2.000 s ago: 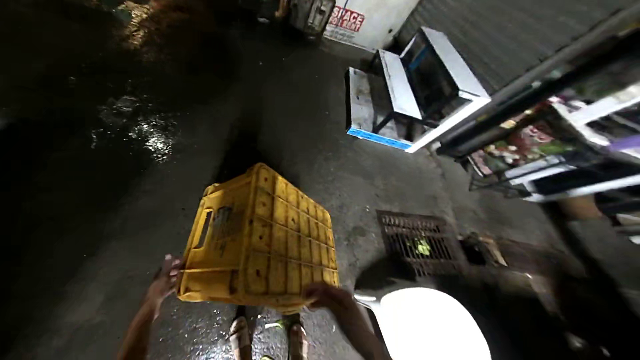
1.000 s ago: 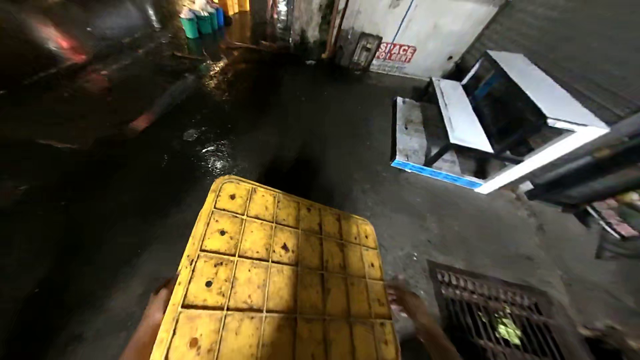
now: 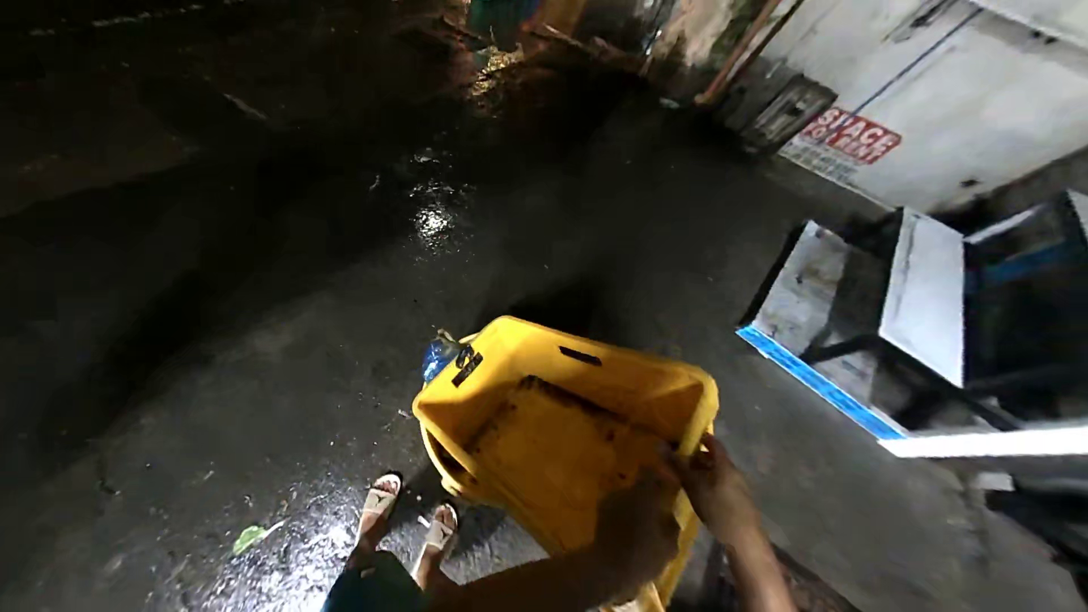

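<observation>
A yellow plastic crate (image 3: 552, 459) is tilted in front of me with its hollow inside facing up towards me; dark dirt marks its inner base. My right hand (image 3: 714, 484) grips the rim at its right side. My left hand (image 3: 633, 527), dark and blurred, reaches across the lower part of the crate near that same side; its fingers are too unclear to tell whether they hold the rim. A blue plastic item (image 3: 439, 357) shows at the crate's far left corner, beside a handle slot.
Wet dark pavement (image 3: 280, 365) surrounds my sandalled feet (image 3: 378, 501). A green leaf (image 3: 249, 539) lies at lower left. White stepped benches with a blue edge (image 3: 820, 382) stand at right. Behind them, a pale wall (image 3: 977, 102) bears a red sign (image 3: 850, 136).
The crate has turned over: its gridded underside faced me before, and its hollow inside faces me now. My left hand has moved from the crate's left side across towards its right.
</observation>
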